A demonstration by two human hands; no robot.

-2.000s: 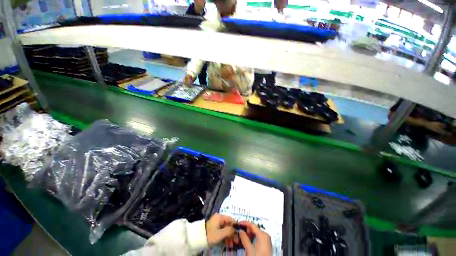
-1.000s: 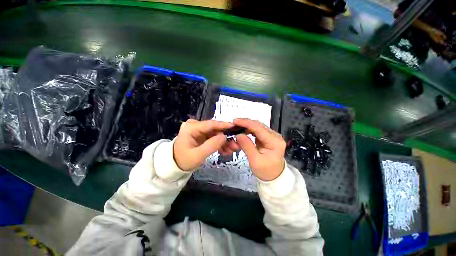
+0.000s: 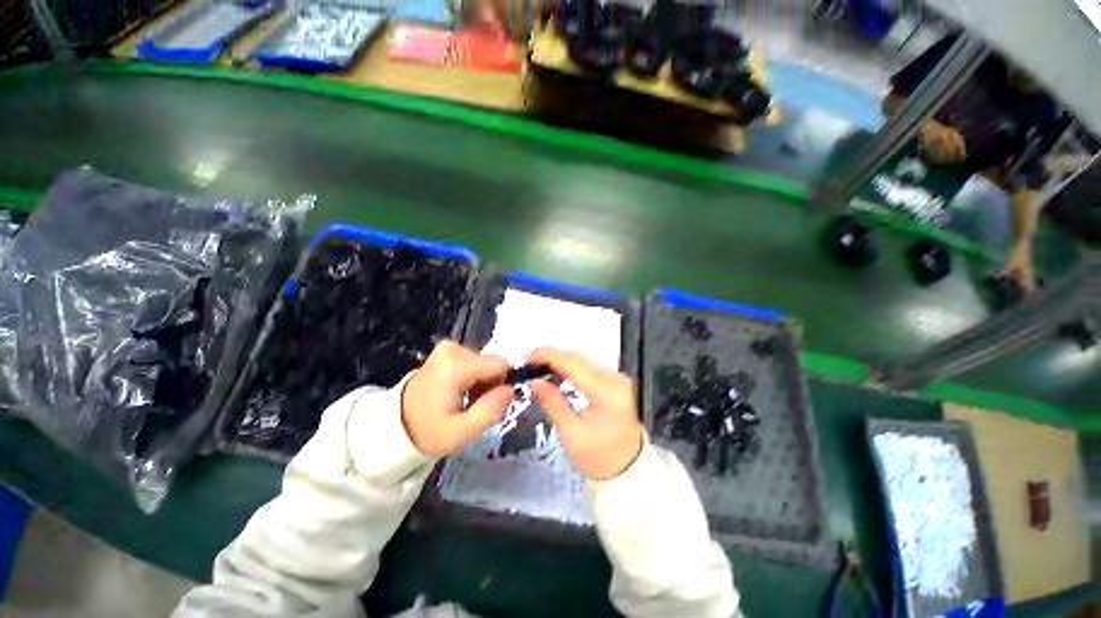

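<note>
My left hand point(image 3: 452, 401) and my right hand point(image 3: 592, 417) meet over the middle tray point(image 3: 483, 489), fingertips pinching a small black plastic housing point(image 3: 526, 374) between them. The fingers partly hide it; whether a white insert is in it cannot be told. White inserts point(image 3: 558, 328) lie in a block at the top of the middle tray, with scattered ones below. The left tray point(image 3: 465, 252) is full of loose black housings point(image 3: 362, 326). The right tray point(image 3: 773, 495) has a small pile of black units point(image 3: 712, 417), some with bright spots.
A clear plastic bag point(image 3: 109, 302) of black parts lies far left. A bin of white pieces point(image 3: 930, 507) and pliers point(image 3: 852, 586) are at the right, beside a cardboard sheet point(image 3: 1026, 483). A green conveyor point(image 3: 398, 157) runs behind the trays. A person's arm point(image 3: 1024, 235) shows at upper right.
The view tilted down from the far bench, then up slightly, so the trays sit lower than one second ago. Both hands still hold a black part together over the middle tray.
</note>
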